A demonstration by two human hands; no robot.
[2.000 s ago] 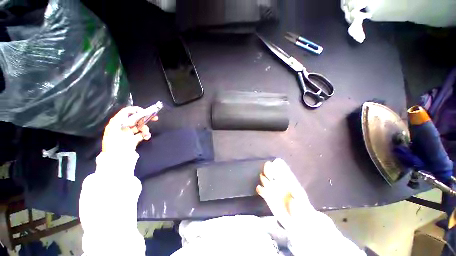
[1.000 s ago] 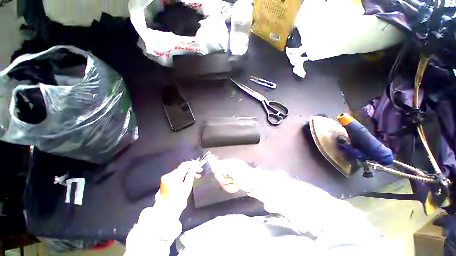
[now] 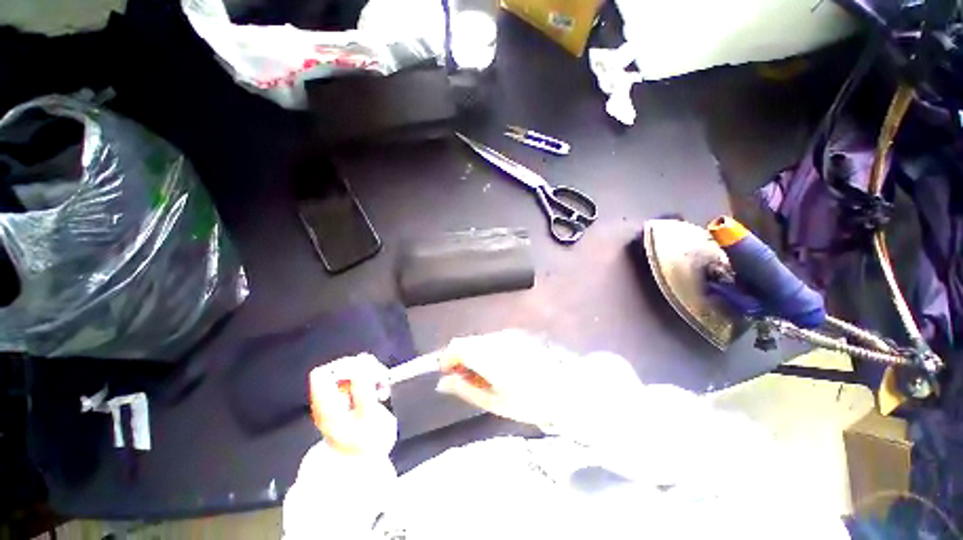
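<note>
My left hand [image 3: 354, 401], washed out by glare, is closed around a slim pale tool, probably tweezers [image 3: 412, 369]. The tool points right to the fingertips of my right hand [image 3: 512, 374]; glare hides whether they grip it. Below the hands lies a dark grey rectangle [image 3: 433, 409], partly covered by my right hand and sleeve. Navy cloth pieces [image 3: 269, 369] lie left of my left hand. A curled dark grey stack [image 3: 467, 266] lies just beyond the hands.
Shears [image 3: 544, 193] and snips [image 3: 539, 139] lie beyond the stack, a phone [image 3: 338, 227] to its left. The iron [image 3: 686, 276] and its hose [image 3: 845, 340] are at right. A clear bag [image 3: 137, 232] stands left, near a white slotted piece [image 3: 132, 419]. A white bag [image 3: 306, 53] is at back.
Over two seconds, my left hand has moved right and down with the tool, meeting my right hand over the dark grey piece. The tool has turned from pointing up to pointing right.
</note>
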